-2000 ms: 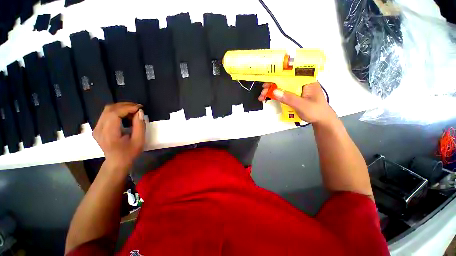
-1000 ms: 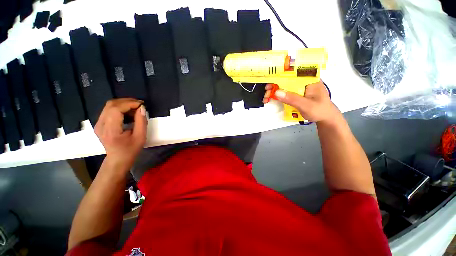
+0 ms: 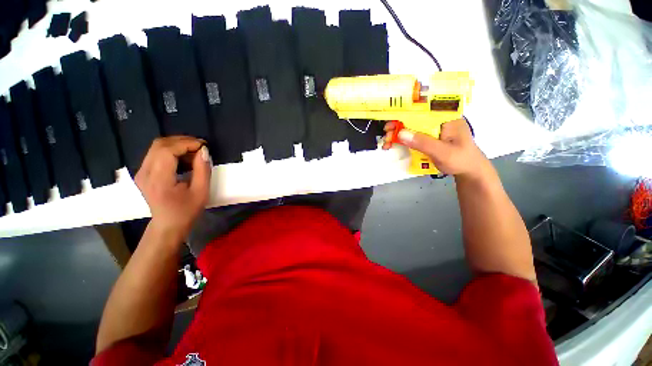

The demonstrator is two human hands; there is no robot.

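Note:
My right hand (image 3: 445,148) grips a yellow glue gun (image 3: 379,96) by its handle, a finger and thumb at the red trigger. The nozzle end points left over the right-hand part of a row of overlapping black panels (image 3: 268,125). A thin pale strand hangs under the gun. Several panels show a small grey rectangle (image 3: 263,89) at mid-length. My left hand (image 3: 175,171) is at the near edge of the row, thumb and forefinger pinched together. A tiny dark bit shows at its fingertips; whether it is a held piece or the panel behind, I cannot tell.
Small black pieces (image 3: 68,26) lie behind the row at the far left. A black cord (image 3: 411,36) crosses the white table (image 3: 286,187). A clear plastic bag of black parts (image 3: 554,78) lies at the right. A metal-framed crate (image 3: 572,261) stands below the table edge.
The glue gun has shifted slightly right relative to the panels. My left hand keeps its pinched pose near the same spot. The view has shifted a little.

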